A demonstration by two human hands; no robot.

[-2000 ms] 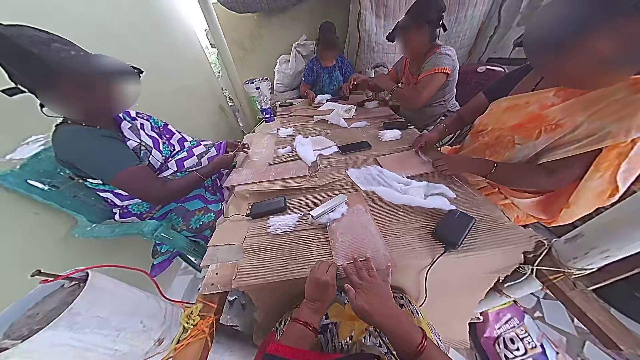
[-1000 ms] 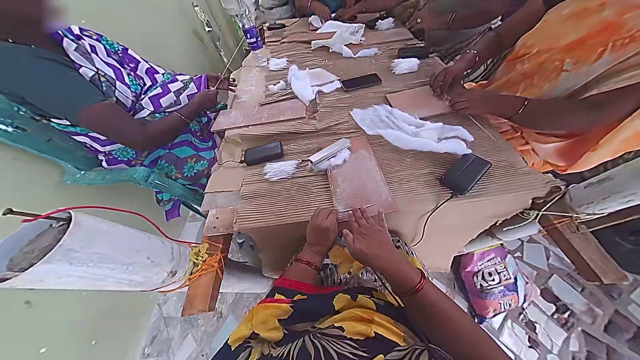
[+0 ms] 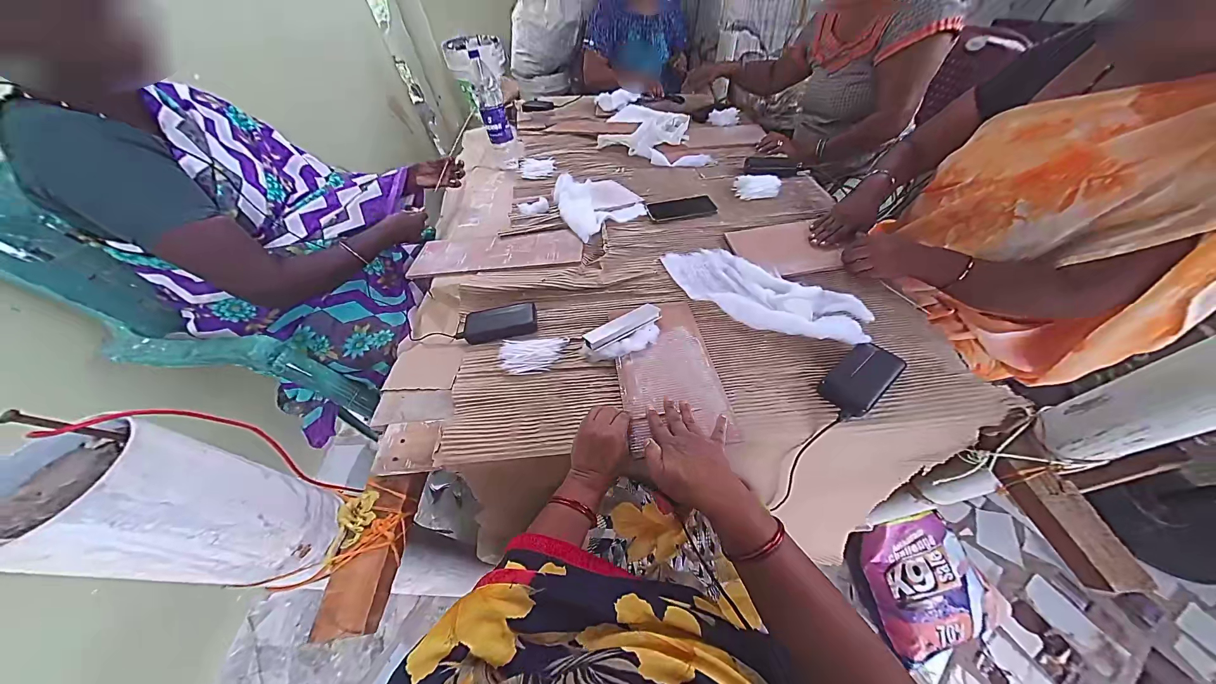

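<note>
A flat pinkish-brown board [image 3: 676,366] lies at the near edge of the cardboard-covered table. My left hand [image 3: 600,443] rests at the board's near left corner, fingers bent; whether it grips anything cannot be told. My right hand [image 3: 686,456] lies palm down on the board's near end with its fingers a little spread. Beyond the board's far left corner is a silvery bar-shaped object [image 3: 622,328] on white cotton-like material [image 3: 635,343]. A bundle of thin white sticks or wicks [image 3: 532,355] lies left of it. A white cloth [image 3: 769,296] is spread to the right.
Black boxes with cables sit left [image 3: 500,323] and right [image 3: 862,379]. A dark phone [image 3: 681,208] and a water bottle [image 3: 492,114] stand or lie farther back. Several people sit around the table, one with hands on another board [image 3: 784,249]. A white bucket-like container [image 3: 180,503] is at left.
My hands stay at the board's near end. The view has tilted. The person at left has hands a little apart now, still near the table's left edge.
</note>
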